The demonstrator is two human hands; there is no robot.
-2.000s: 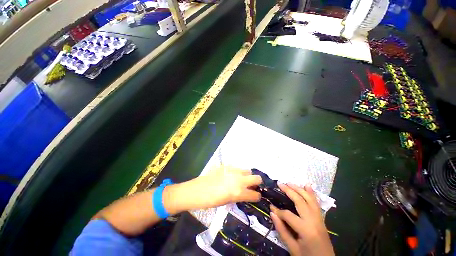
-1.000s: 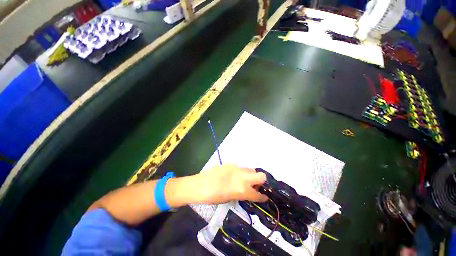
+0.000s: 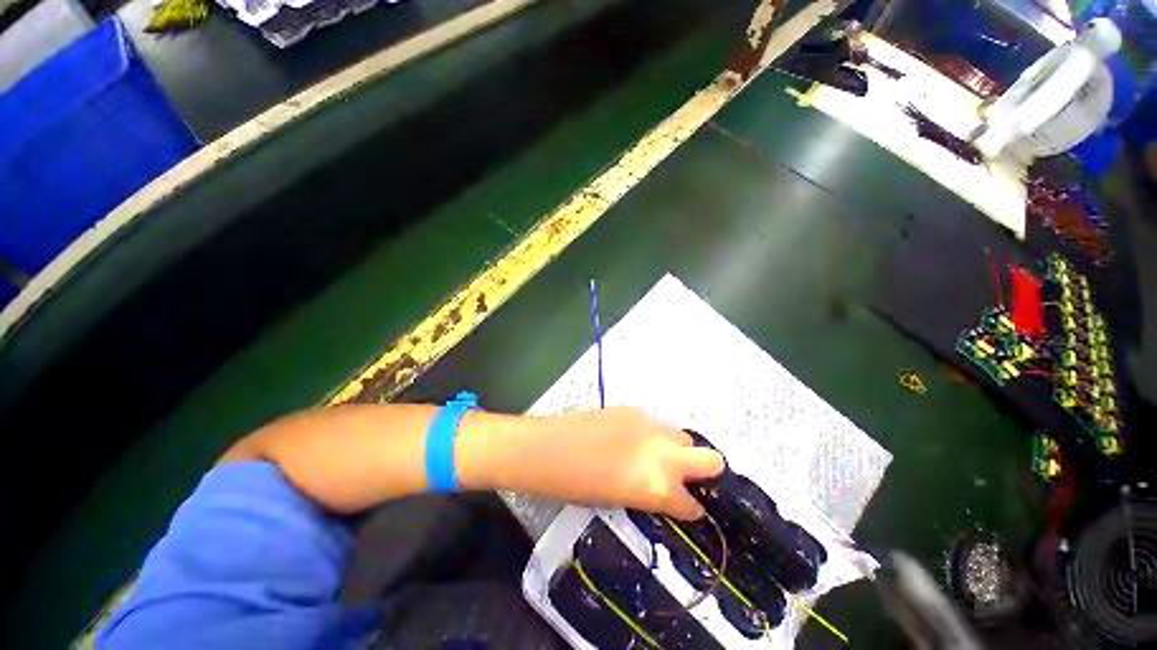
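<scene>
My left hand (image 3: 641,472), with a blue wristband, grips the upper left end of a glossy black lobed module (image 3: 768,533). The module lies over a white housing (image 3: 538,582) with more black rows. A thin blue lead (image 3: 600,345) stands up behind my left hand. A yellow lead (image 3: 822,620) sticks out at the lower right, and a brown lead (image 3: 726,559) curves across the rows. A blurred grey metallic tool, possibly a soldering iron (image 3: 924,602), enters at the bottom edge, right of the housing. My right hand is not in view.
A white textured sheet (image 3: 730,349) lies under the housing. A round metallic tip cleaner (image 3: 980,569) and black round grille (image 3: 1123,578) are at right. Circuit boards (image 3: 1085,362) lie farther back, near a white fan (image 3: 1059,102). A chipped yellow rail (image 3: 508,277) edges the belt at left.
My right hand has left the black module and gone out of view; the grey tool has come in beside the housing. My left hand stays on the module. The view has shifted.
</scene>
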